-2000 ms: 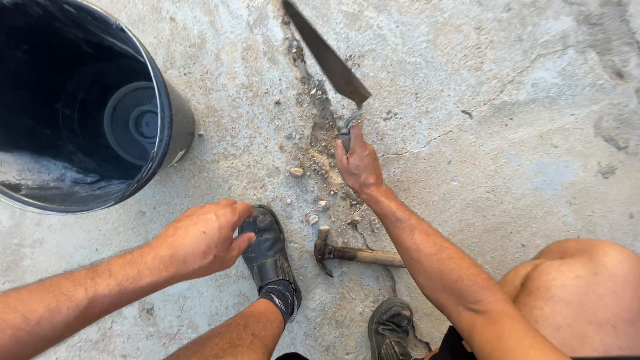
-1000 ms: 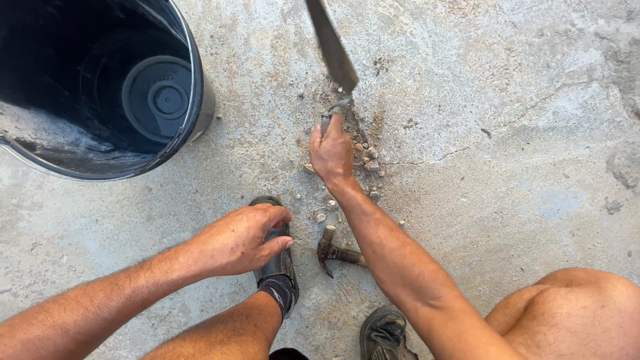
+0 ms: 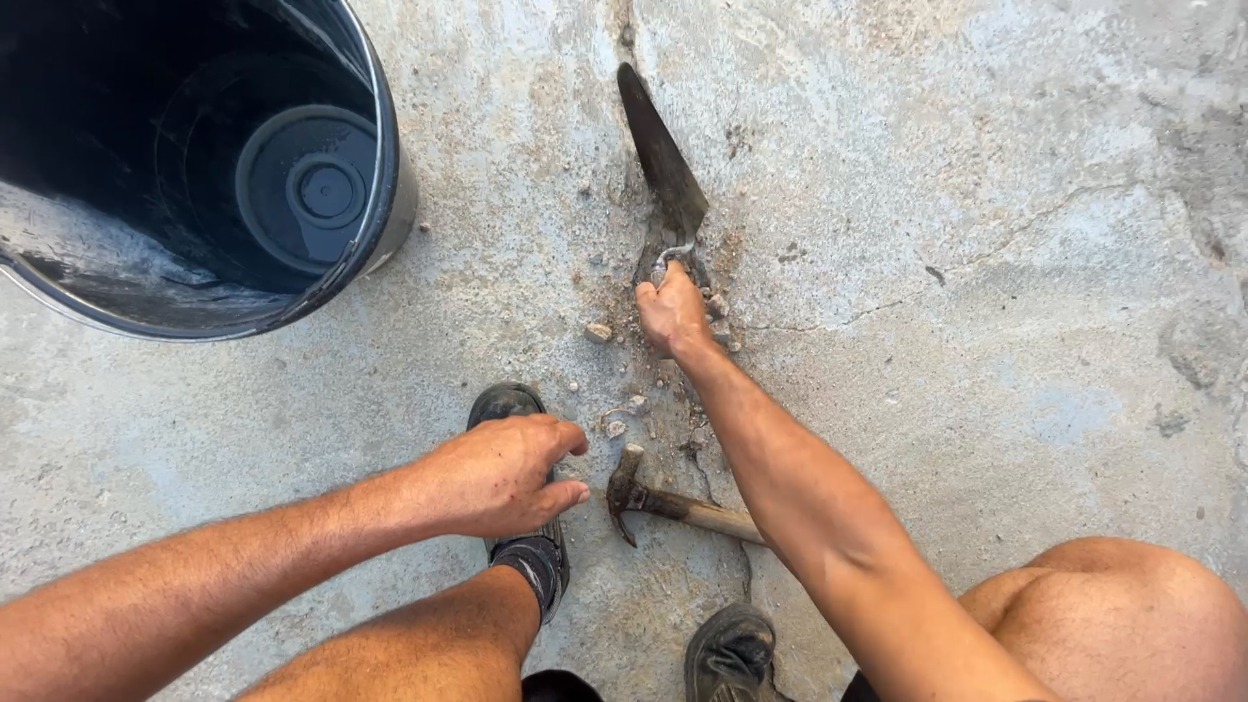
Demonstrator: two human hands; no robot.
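My right hand (image 3: pixel 675 310) is closed around the handle of a pointing trowel (image 3: pixel 663 161), whose long dark blade points up and slightly left over a cracked groove in the concrete. Loose rubble (image 3: pixel 717 307) lies beside that hand. Below it, a claw hammer (image 3: pixel 682 505) with a wooden handle rests on the concrete, its handle end hidden behind my right forearm. My left hand (image 3: pixel 517 473) holds nothing; its fingers are apart over my shoe, left of the hammer head.
A large black bucket (image 3: pixel 395 210) stands at the upper left, with a little liquid at its bottom. Small chips (image 3: pixel 616 427) lie between the hammer and the groove. My left shoe (image 3: pixel 502 398) and right shoe (image 3: pixel 729 651) are planted on either side of the hammer. A thin crack runs to the right.
The trowel has shifted along the groove in my right hand, its whole blade now in view. My left hand remains over the shoe. The view has moved somewhat.
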